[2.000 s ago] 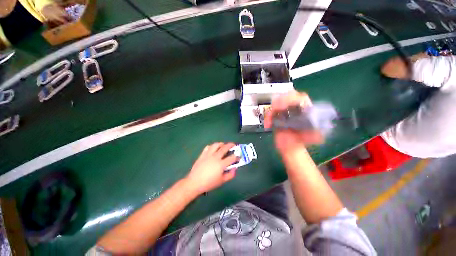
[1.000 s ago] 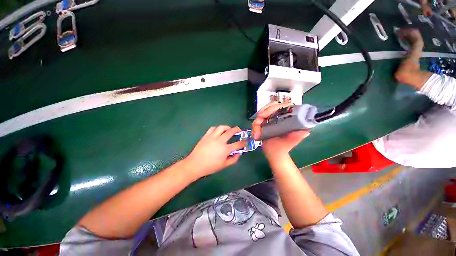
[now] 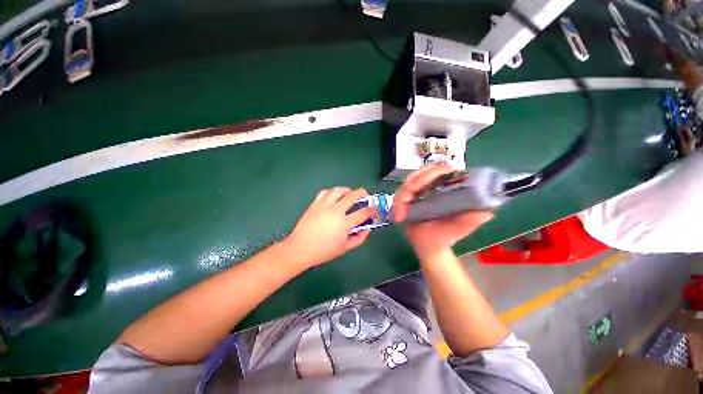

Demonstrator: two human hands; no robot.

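Note:
A pale device housing with a blue-and-white end (image 3: 379, 208) lies on the green bench, its loop mostly covered by my left hand (image 3: 327, 225), which holds it down. My right hand (image 3: 439, 206) is closed around the thick grey electric screwdriver (image 3: 455, 200), slightly blurred, its front end pointing left at the housing's blue end. The bit tip is hidden, so I cannot tell if it touches. A black cable (image 3: 551, 173) leaves the screwdriver's rear. The white-and-dark screw feeder (image 3: 453, 115) stands just behind my right hand.
A pale rail (image 3: 331, 118) divides the bench from the conveyor, where several loop-shaped units (image 3: 79, 50) lie. A dark coiled cable (image 3: 46, 262) lies at left. A white post (image 3: 528, 35) rises behind the feeder. A neighbour's sleeve (image 3: 647, 215), blue parts (image 3: 678, 115) and a red stool (image 3: 551, 242) are at right.
The view has shifted over the last two seconds. My right hand has brought the screwdriver from beside the feeder to the housing; over the last second its rear has swung slightly. My left hand stays on the housing.

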